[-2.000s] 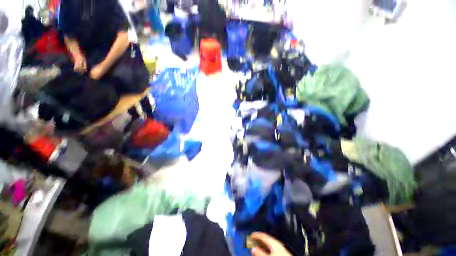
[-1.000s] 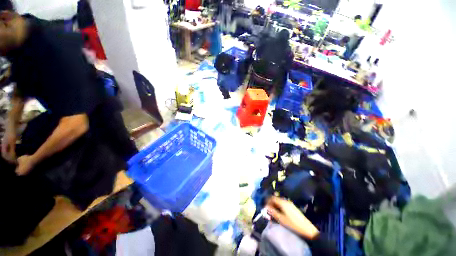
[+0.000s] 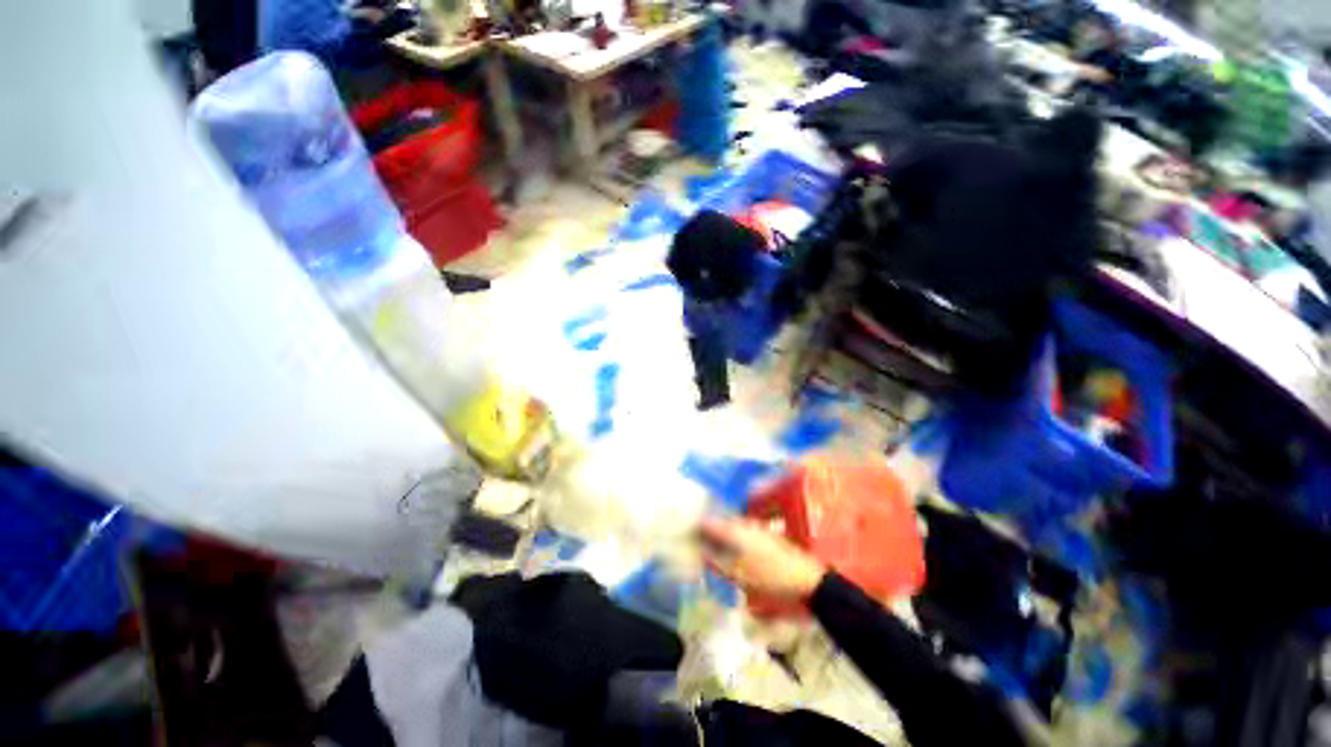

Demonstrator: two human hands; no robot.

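Note:
A large soft black and light grey fabric bundle (image 3: 548,649) lies at the bottom centre, close to my body. My right hand (image 3: 759,560) reaches forward at the lower centre, in front of a red stool (image 3: 847,528). The hand is blurred, and whether it holds anything cannot be told. A dark sleeve runs from it to the lower right. My left hand is not in view; the arm near the bundle cannot be made out.
A white pillar (image 3: 190,307) stands at the left, with a large water bottle (image 3: 299,161) beside it. Blue crates (image 3: 1088,409) and a person in dark clothes (image 3: 978,219) are at the right. Scraps litter the floor (image 3: 584,336). Worktables (image 3: 606,51) stand at the back.
The view has moved forward past the empty blue crate and the person at the left table. The red stool is now much nearer. My right hand still reaches out, now before the stool.

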